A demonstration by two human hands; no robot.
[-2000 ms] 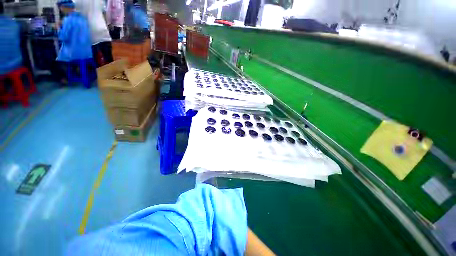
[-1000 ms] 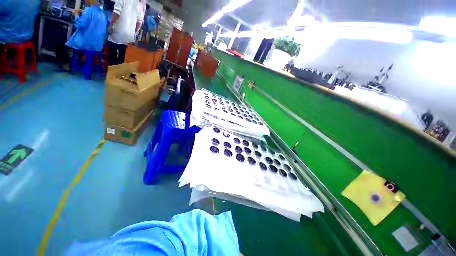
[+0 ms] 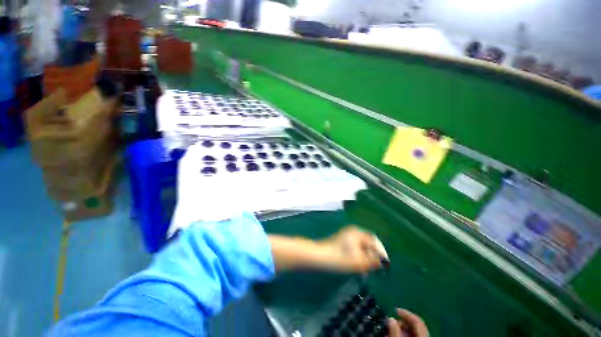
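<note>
My left hand [image 3: 352,250] is blurred above the bench, its arm in a blue sleeve reaching in from the lower left. A small white cover shows on a fingertip. A small dark thing shows at the fingertips; I cannot tell if it is held. My right hand [image 3: 408,324] is cut off by the bottom edge, with only some fingers showing beside the liner sheet [image 3: 282,322]. Tight rows of black pads [image 3: 356,317] lie on that sheet. What the right hand holds cannot be seen.
Two stacks of white blister trays with black discs stand on the green bench, the nearer stack [image 3: 263,191] in front of the farther [image 3: 224,105]. A blue stool [image 3: 150,191] and cartons [image 3: 76,151] stand left. A yellow card [image 3: 416,154] and picture sheet [image 3: 543,230] hang on the green partition.
The view has swung right and down. My left hand, the fingers of my right hand and the sheet of black pads have come into view. The stacks and stool now appear farther left.
</note>
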